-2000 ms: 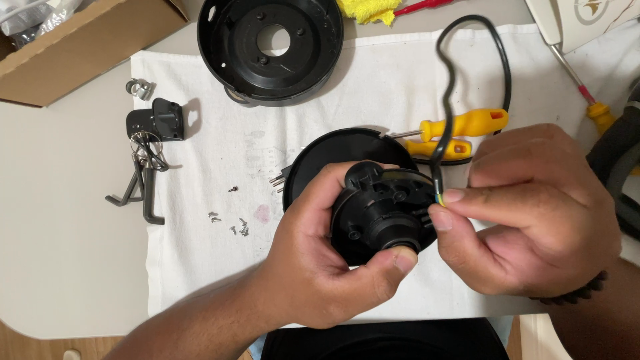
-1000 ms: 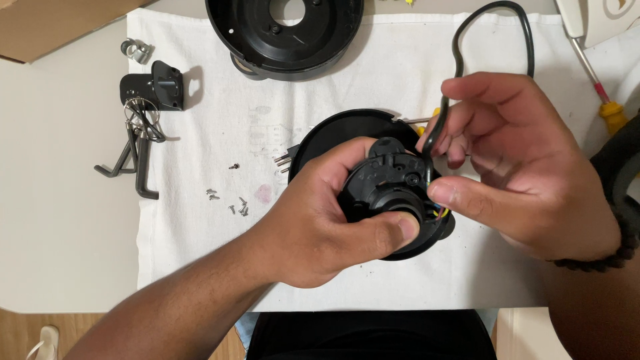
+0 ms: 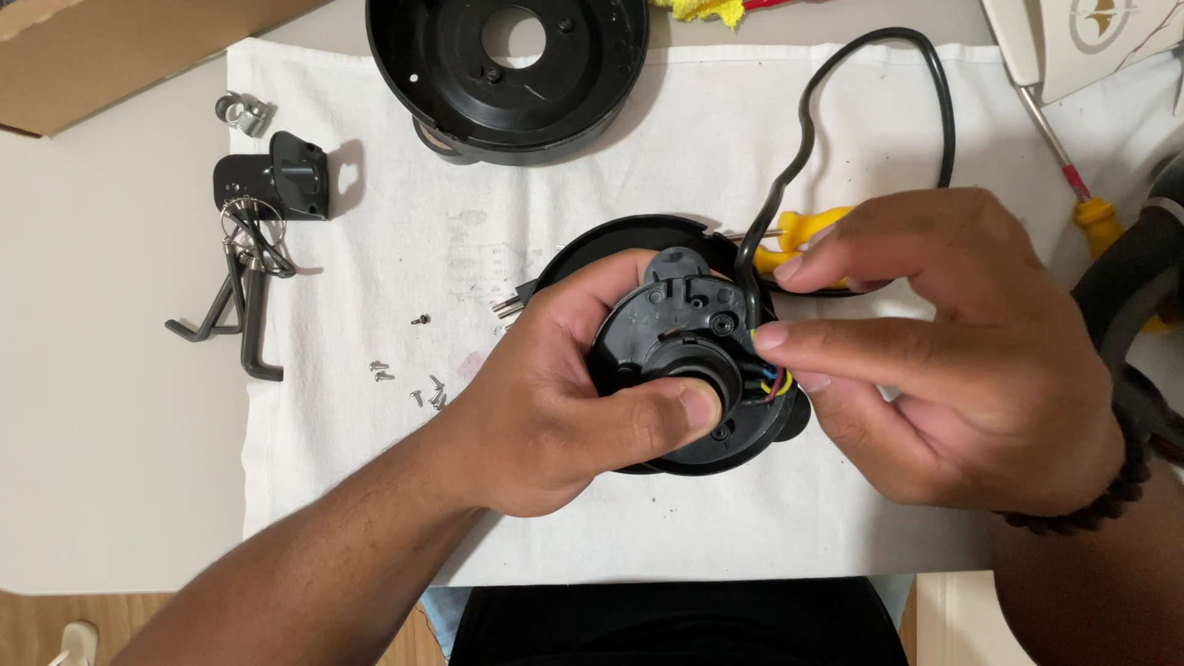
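My left hand (image 3: 592, 398) grips a round black plastic housing (image 3: 680, 319), its thumb across the raised central ring. Thin blue, red and yellow wires (image 3: 775, 381) show at the housing's right side. The fingertips of my right hand (image 3: 925, 361) pinch the end of a black cable (image 3: 803, 139) against the housing's right edge, where a bit of yellow-green shows. From there the cable loops up and back down behind the hand. Beneath the housing lies a black round cover (image 3: 638, 227), partly hidden by my left hand. Metal prongs (image 3: 507, 305) stick out at its left.
A black ring-shaped cover (image 3: 518, 139) lies at the top of the white cloth (image 3: 370, 481). Small screws (image 3: 437, 393) and a black bracket (image 3: 301, 180) with hex keys (image 3: 254, 324) are at left. Yellow-handled screwdrivers (image 3: 805, 227) lie behind my right hand; another screwdriver (image 3: 1096, 217) lies at right.
The fingers of my right hand, spread around the cable a second ago, are now closer to its end. The coloured wires show more clearly beside the housing.
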